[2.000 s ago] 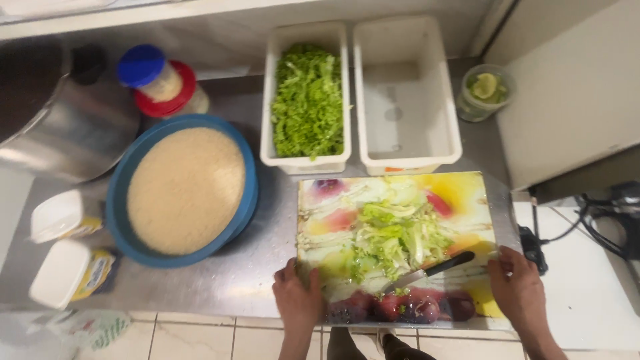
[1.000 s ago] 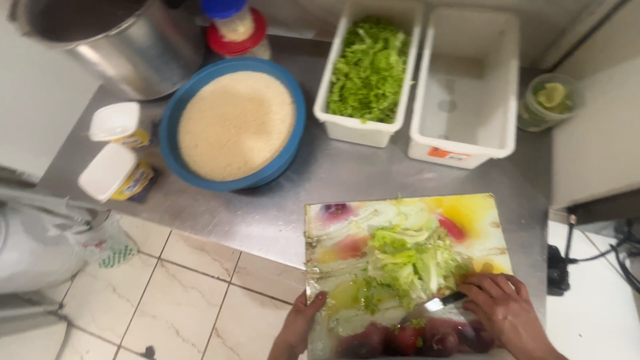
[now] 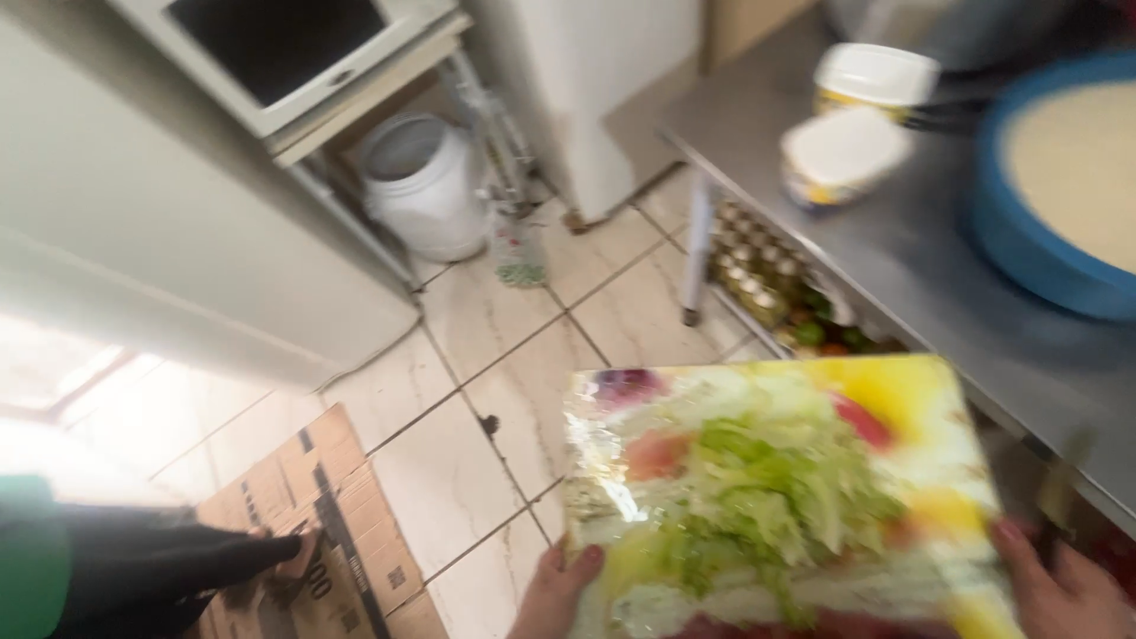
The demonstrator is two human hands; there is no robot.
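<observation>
A glossy cutting board with a fruit print (image 3: 639, 550) is held up off the steel table, a pile of shredded lettuce (image 3: 772, 497) on it. My left hand (image 3: 559, 590) grips its left edge, thumb on top. My right hand (image 3: 1056, 586) grips the right edge and also has a knife (image 3: 1056, 497) in it, blurred, its blade pointing up beside the board. Part of the board's lower side lies outside the view.
The steel table (image 3: 887, 257) at right bears a blue tub (image 3: 1003, 240) and two white-lidded containers (image 3: 848, 151). Eggs (image 3: 754, 266) sit underneath. A person in dark trousers (image 3: 133, 559) is at lower left by flattened cardboard (image 3: 355, 524). A white bucket (image 3: 426, 195) stands farther back.
The board with lettuce, lying on the table at first, is now lifted and held over the floor beside it. My right hand has taken up the knife. The view has swung left.
</observation>
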